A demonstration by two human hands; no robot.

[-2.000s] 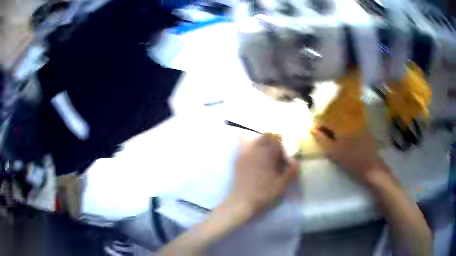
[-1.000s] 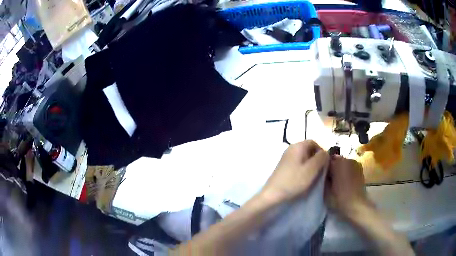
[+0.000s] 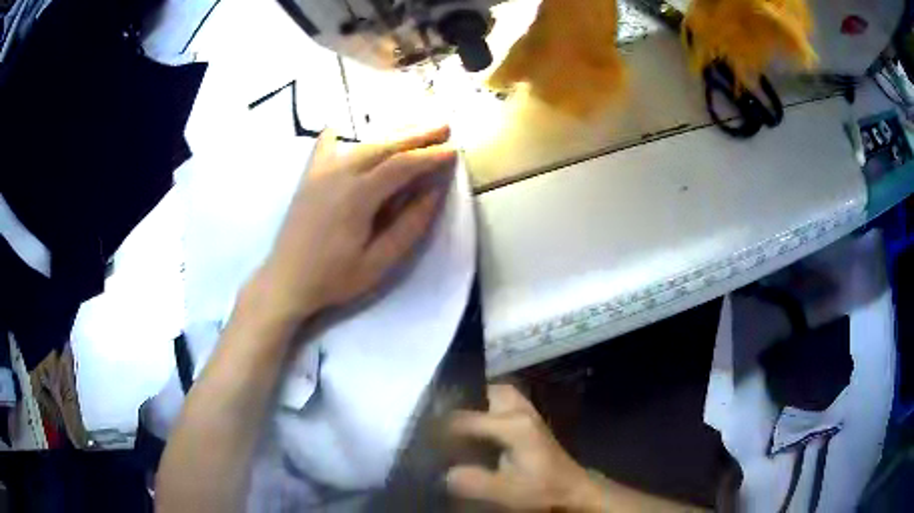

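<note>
A white garment panel [image 3: 411, 351] with thin black strips lies on the machine table and hangs over its front edge. My left hand [image 3: 351, 215] lies flat on it, fingers towards the lit area below the machine head [image 3: 376, 25]. A dark cloth piece [image 3: 463, 371] hangs along the panel's right edge. My right hand [image 3: 521, 456] is low beside this dark cloth, fingers bent and partly blurred; whether they pinch it is unclear. The needle tip is hard to make out in the glare.
Black cut panels [image 3: 90, 130] lie at the left. Orange-yellow cloth [image 3: 571, 60] hangs by the machine head. Black scissor handles [image 3: 742, 105] show beneath a yellow tuft [image 3: 752, 35]. A measuring tape [image 3: 661, 286] runs along the table's front edge. Another white-and-black panel [image 3: 867, 401] hangs at lower right.
The view has shifted down and right. My hands, together at the cloth edge before, are now apart: the left flat on the panel, the right lower beside the hanging dark cloth.
</note>
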